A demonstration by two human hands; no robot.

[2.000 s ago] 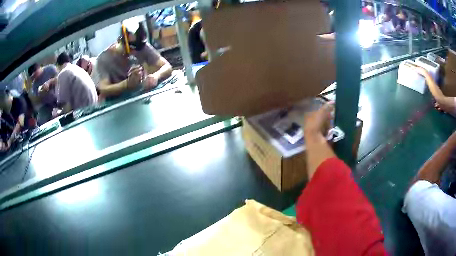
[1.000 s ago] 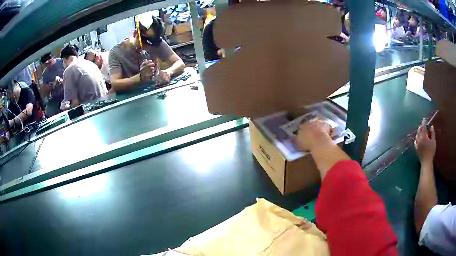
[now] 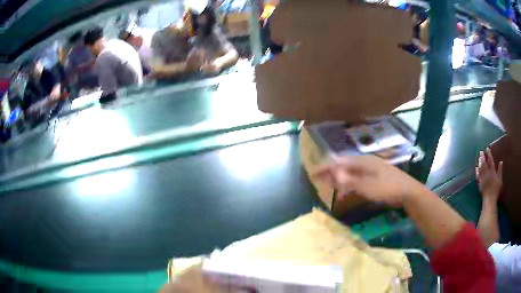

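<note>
An open brown carton (image 3: 315, 163) stands on the dark belt with its tall flap (image 3: 343, 63) upright. A pale leaflet (image 3: 371, 136) lies on the foam insert (image 3: 331, 137) inside. My right hand (image 3: 360, 177), in a red sleeve, is blurred in front of the carton's near side, fingers apart, with nothing visible in it. A stack of white manuals (image 3: 274, 274) lies on yellow kraft paper (image 3: 308, 240) at the bottom edge. My left hand (image 3: 191, 281) is at the stack's left end, mostly cut off; its grip cannot be told.
A green post (image 3: 437, 86) stands right of the carton, with a white wire loop (image 3: 425, 254) lower down. Another person's hand (image 3: 489, 171) is beside a brown carton (image 3: 508, 120) at the right. Several people sit across the belt (image 3: 171, 212). A green shelf runs overhead.
My right hand has drawn back from the leaflet in the carton, towards me. The view has shifted; the manual stack and my left hand now show at the bottom.
</note>
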